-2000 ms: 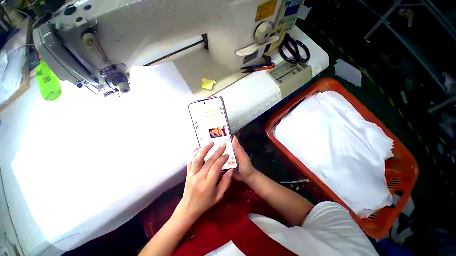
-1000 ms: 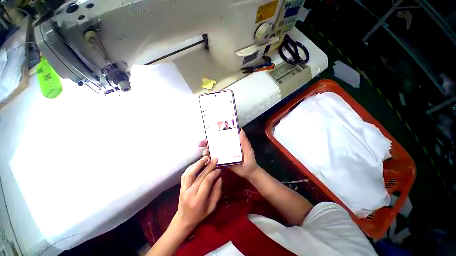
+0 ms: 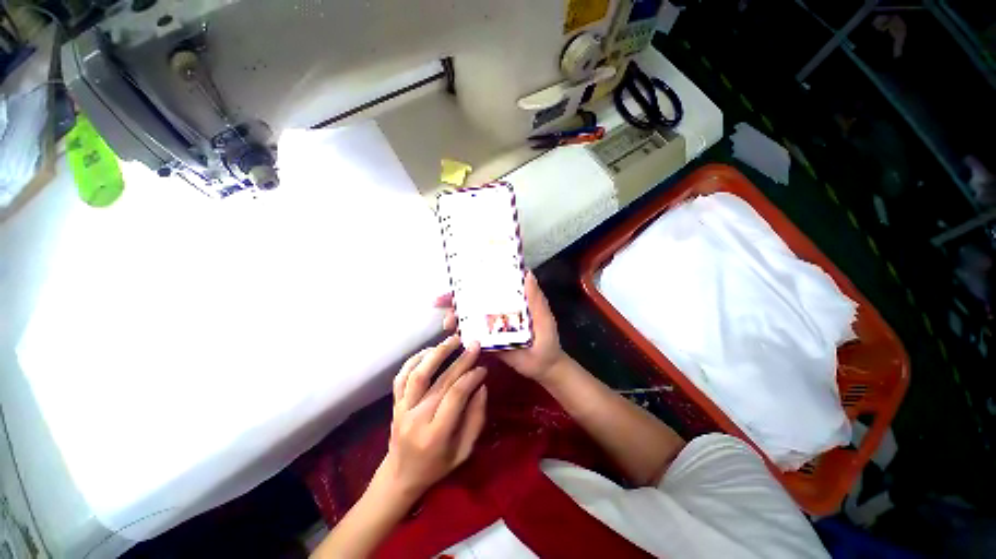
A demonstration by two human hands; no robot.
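Observation:
My right hand point(image 3: 537, 339) holds a smartphone point(image 3: 483, 257) with a lit screen from its right edge and from behind; fingertips show at its left edge. A small picture shows low on the screen. My left hand point(image 3: 439, 409) holds nothing, fingers bent and slightly apart, with fingertips at the phone's lower left corner; whether they touch it I cannot tell. White fabric point(image 3: 218, 339) lies glaring on the table left of the phone, up to the needle area of the sewing machine point(image 3: 360, 55). The needle tip is lost in glare.
A yellow scrap point(image 3: 454, 171) lies above the phone. Orange-red and black snips point(image 3: 568, 137) and black-handled scissors point(image 3: 648, 100) lie at the table's right end. An orange-red basket point(image 3: 890, 377) with white pieces point(image 3: 732, 317) stands right. A green tag point(image 3: 95, 164) hangs left.
My left hand has drawn back from over the screen to the phone's lower left corner. The phone has moved slightly up and right. The screen content has scrolled.

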